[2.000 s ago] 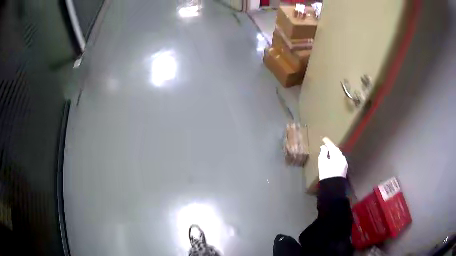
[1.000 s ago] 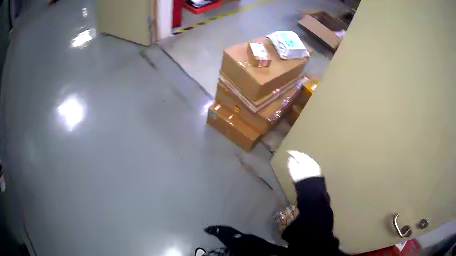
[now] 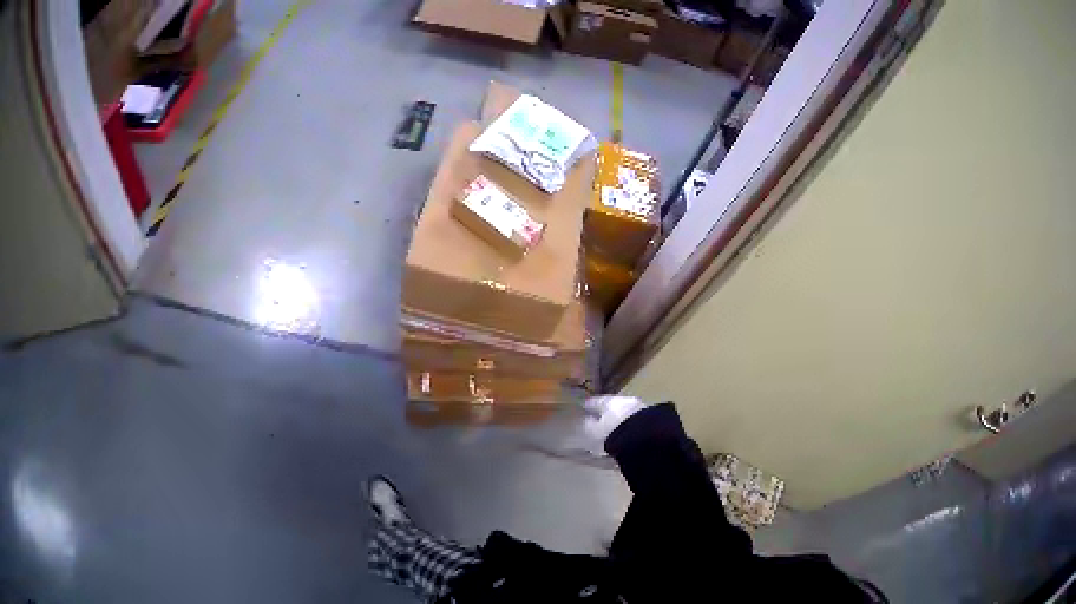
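My right hand [image 3: 611,415], in a white glove and black sleeve, is small and blurred at lower centre right. It is in front of the lower right corner of a stack of brown cartons [image 3: 490,277]. Whether it touches the stack or how its fingers are set cannot be told. On the stack lie a white plastic parcel [image 3: 537,139] and a small taped box [image 3: 498,216]. My left hand is out of the picture.
A cream door [image 3: 873,295] with a lever handle [image 3: 997,415] stands at right. An orange-taped carton [image 3: 622,201] is behind the stack; a small package [image 3: 746,490] lies by the door. A red tray [image 3: 165,112], an open carton [image 3: 484,18] and yellow-black floor tape are beyond the doorway.
The view has turned right towards the doorway and the carton stack is nearer. The door handle went from mid-right to low right, then up a little. The gloved hand shows lower and further left.
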